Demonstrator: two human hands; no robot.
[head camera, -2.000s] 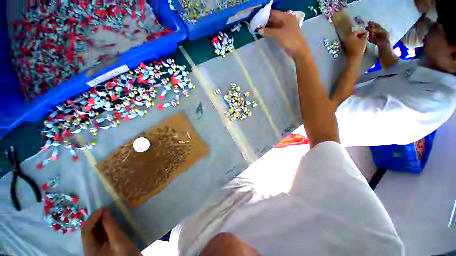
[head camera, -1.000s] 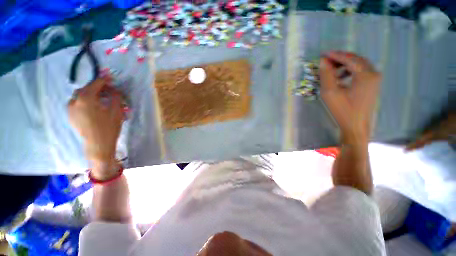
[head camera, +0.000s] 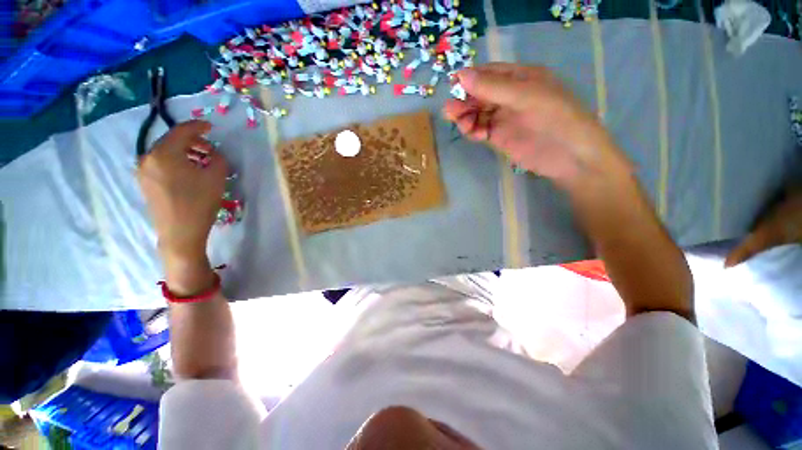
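My left hand (head camera: 185, 198) is over the small pile of red-and-light-blue parts (head camera: 230, 209) at the left, most of it covered. A bit of red and pale blue shows at its fingertips. My right hand (head camera: 536, 123) is raised at the right of the brown cardboard mat (head camera: 360, 185), with a small pale piece (head camera: 457, 90) between thumb and finger. The mat is covered in dark spots and bears a white disc (head camera: 348, 143) and a thin pale hooked strand (head camera: 413, 164). My right hand and forearm hide most of the yellow-and-pale parts.
A long heap of joined pieces (head camera: 343, 48) lies along the far side. Black pliers (head camera: 156, 112) lie beyond my left hand. A blue crate (head camera: 97, 53) is at the far left, a crumpled white cloth (head camera: 741, 25) at the far right. Another person's hand (head camera: 774, 227) is at the right edge.
My right hand has moved left from the yellow-and-pale pile towards the mat and the heap. My left hand stays at the left pile. Two seconds ago the view was turned right and my right hand was at the white cloth.
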